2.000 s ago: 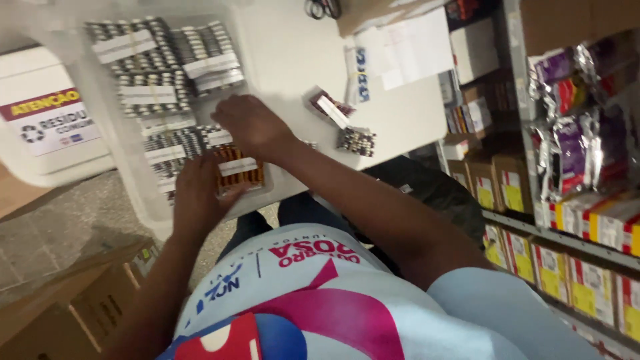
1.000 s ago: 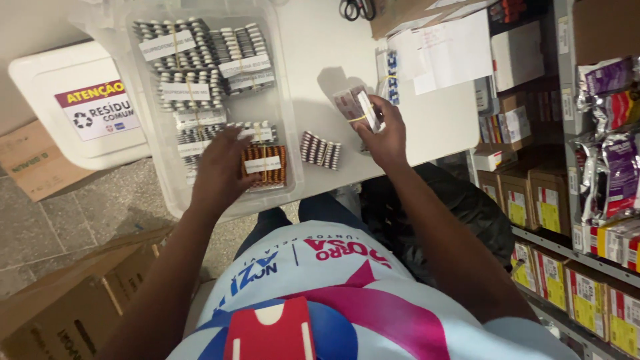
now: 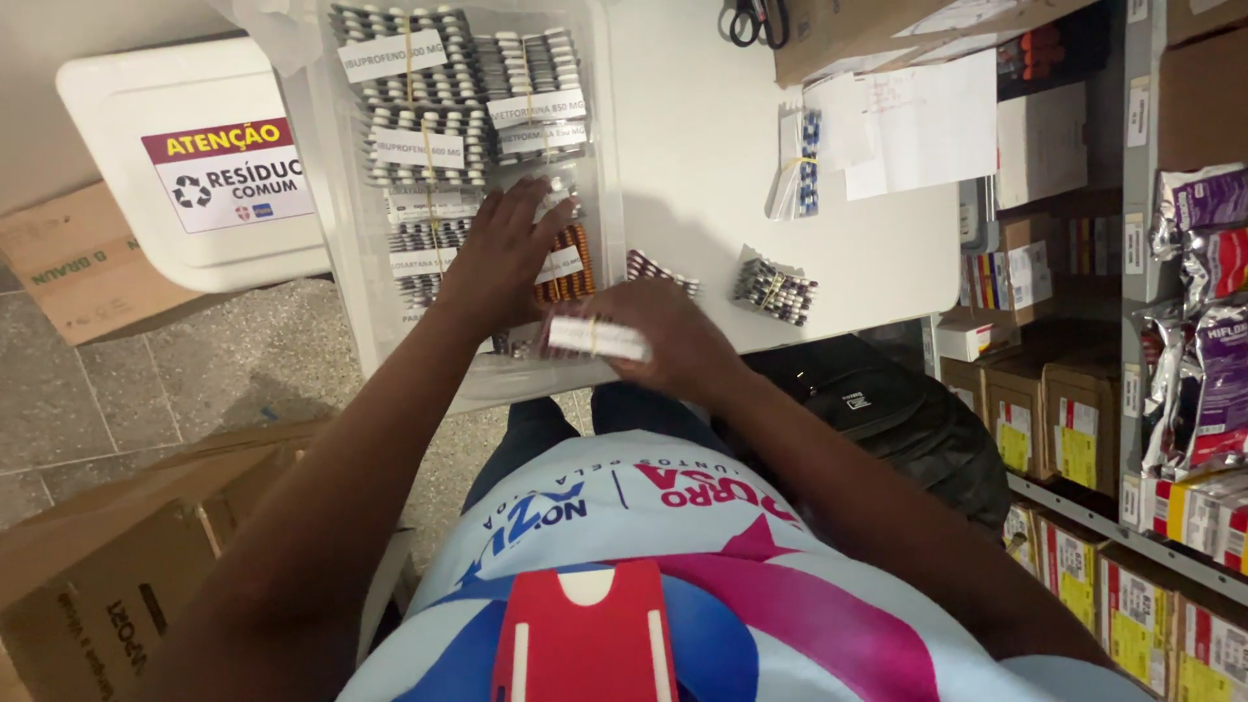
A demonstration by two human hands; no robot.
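Note:
A clear plastic bin holds several banded, labelled bundles of blister packs. My left hand is inside it, fingers spread over the packs beside an orange blister bundle; whether it grips anything is hidden. At the bin's near right edge, my right hand holds a dark red blister bundle with a white label and a band, slightly blurred. On the white table right of the bin lie a dark red and white blister bundle, partly behind my right hand, and another banded bundle.
Farther back on the table are a blue blister bundle, white papers, scissors and a cardboard box. A white lid is at left. Shelves with boxes and a black bag stand at right.
My right hand has moved left from over the table to the bin's near edge with a labelled bundle. My left hand stays over the packs in the bin.

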